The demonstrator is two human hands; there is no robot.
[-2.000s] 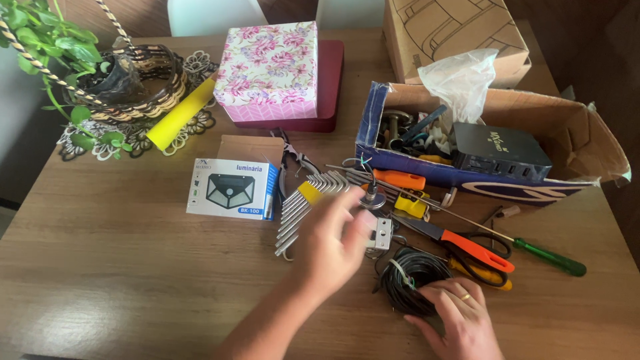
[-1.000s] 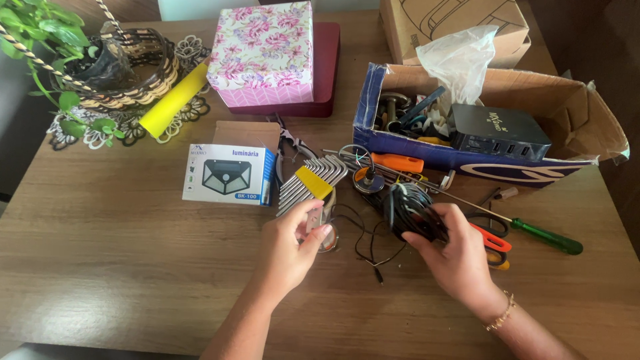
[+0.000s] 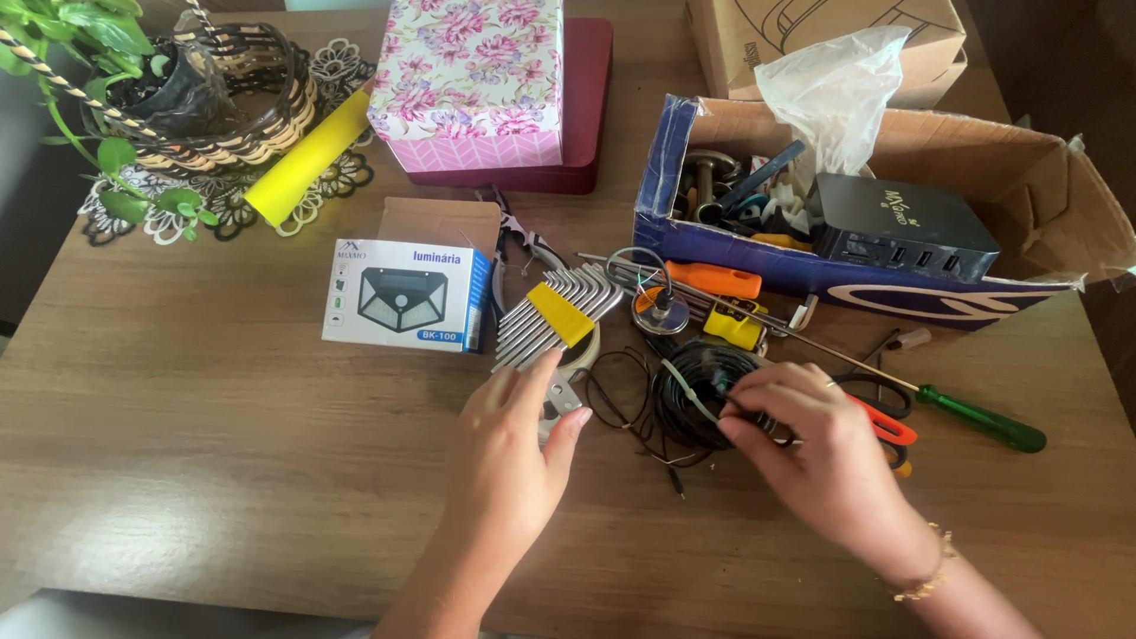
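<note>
My left hand (image 3: 519, 435) has thumb and fingers around a small metal plate with holes (image 3: 561, 393), just below a set of hex keys (image 3: 532, 330) in a yellow holder. A roll of tape lies partly hidden under them. With thumb and fingertips, my right hand (image 3: 799, 435) pinches the coil of black cable (image 3: 701, 390), which is bound by a pale tie. Above the coil sit a round metal magnetic base (image 3: 660, 311), an orange-handled screwdriver (image 3: 714, 279) and a yellow plastic piece (image 3: 733, 323). Orange-handled scissors (image 3: 887, 422) lie partly behind my right hand.
A white luminaire box (image 3: 404, 297) stands left of pliers (image 3: 524, 240). A torn blue cardboard box (image 3: 754, 253) holds a black device (image 3: 905, 226) and hardware. A green-handled screwdriver (image 3: 981, 417) lies at right. Behind are a floral box (image 3: 470, 80), a yellow roll (image 3: 311, 160) and a plant basket (image 3: 222, 151).
The coil, held up beside the magnetic base one second ago, now rests lower on the table. My left hand has moved from the magnetic base to the metal plate below the hex keys.
</note>
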